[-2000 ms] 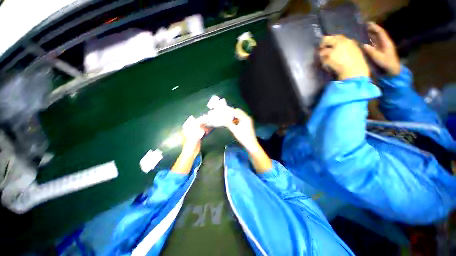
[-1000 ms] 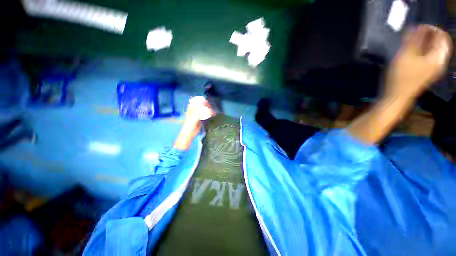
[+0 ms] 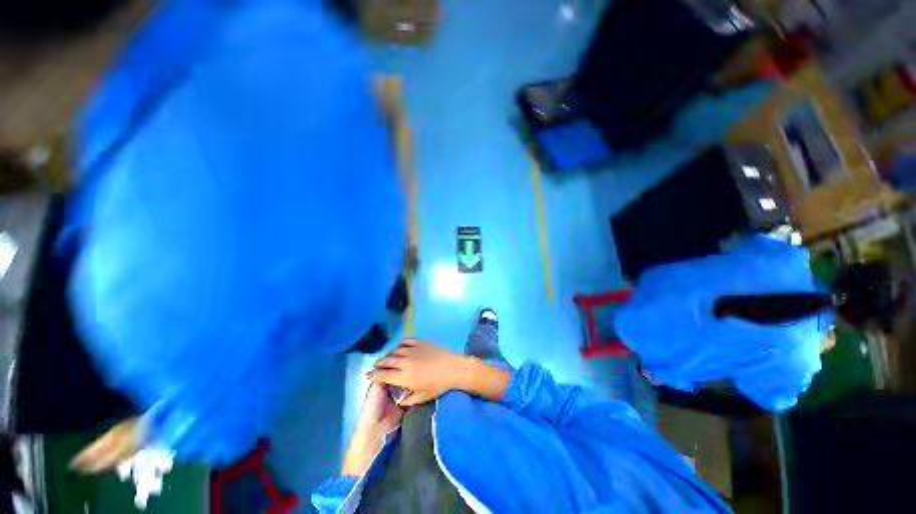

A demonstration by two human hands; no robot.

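My right hand point(image 3: 427, 370) lies over my left hand point(image 3: 378, 414) in front of my body, above the floor. The fingers overlap, and a small pale edge shows between the hands; I cannot tell whether it is a label. The palms and most of the left hand's fingers are hidden. A bunch of white barcode labels point(image 3: 149, 474) shows at the lower left, beside another person's hand.
A person in a blue smock point(image 3: 241, 211) is close on the left, blurred. Another sits at the right point(image 3: 723, 321) near a red stool point(image 3: 593, 323). The blue floor point(image 3: 502, 191) has yellow lines. Black tray stacks point(image 3: 673, 216) and a carton point(image 3: 804, 141) stand right.
The view has swung from the bench to the aisle. My right hand has come back from the black trays at the right and now rests over my left hand.
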